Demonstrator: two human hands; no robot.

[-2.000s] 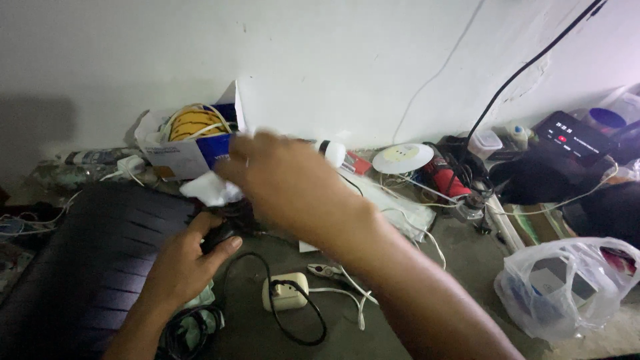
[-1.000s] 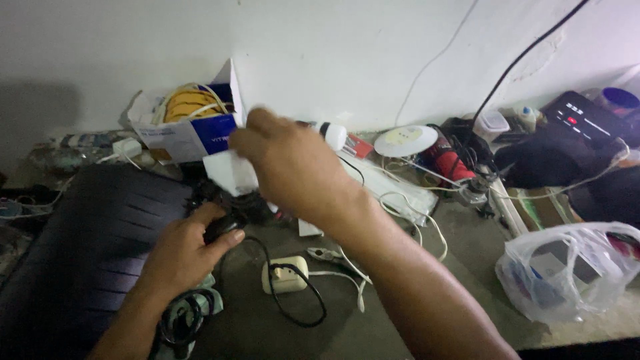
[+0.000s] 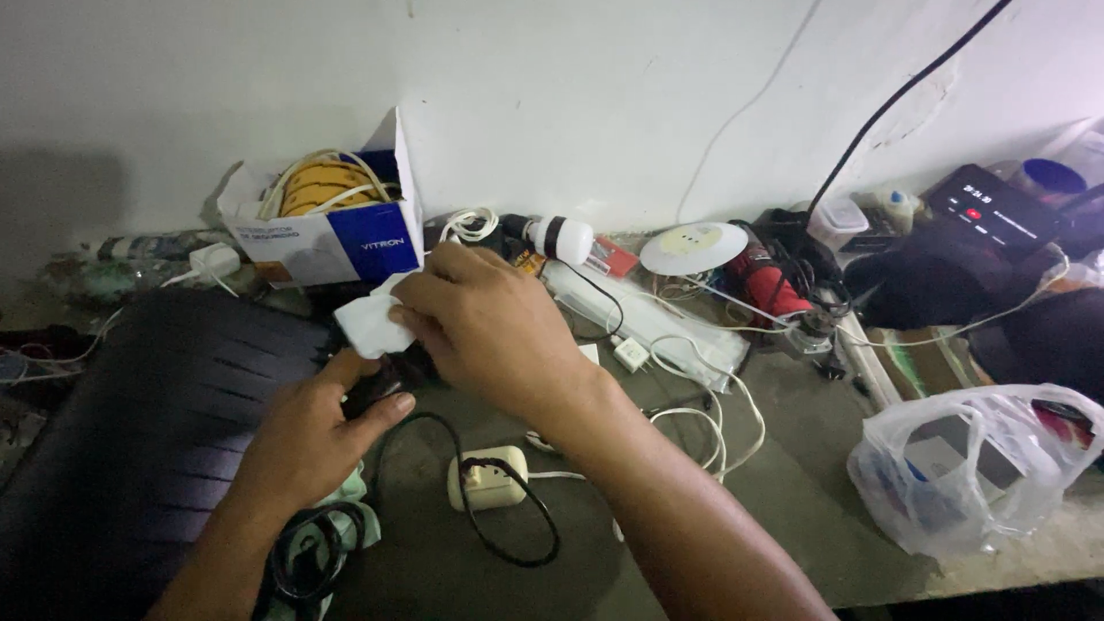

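My left hand [image 3: 315,427] grips a dark object [image 3: 375,388] with a black cable, its exact kind unclear. Just above it, my right hand [image 3: 483,323] pinches a white piece of paper or cloth [image 3: 373,326] between thumb and fingers. The white piece touches or nearly touches the dark object, whose far end is hidden behind it and the fingers. Below the hands, a cream socket box [image 3: 488,494] lies on the grey surface with a plug in it and a loop of black cable [image 3: 556,539] across it. A coiled black cable [image 3: 285,552] rests on a greenish cloth [image 3: 362,517] near the left forearm.
A black ribbed case or cushion [image 3: 164,431] fills the left. Behind stand an open cardboard box [image 3: 310,250] with yellow contents, a white bulb [image 3: 565,241] and a round white lamp [image 3: 694,248]. White cables [image 3: 750,405] cross the middle; a plastic bag [image 3: 949,492] sits right.
The white piece was partly covered and blurred in the earlier frames and now shows more plainly in my right hand. My left hand has kept hold of the dark object.
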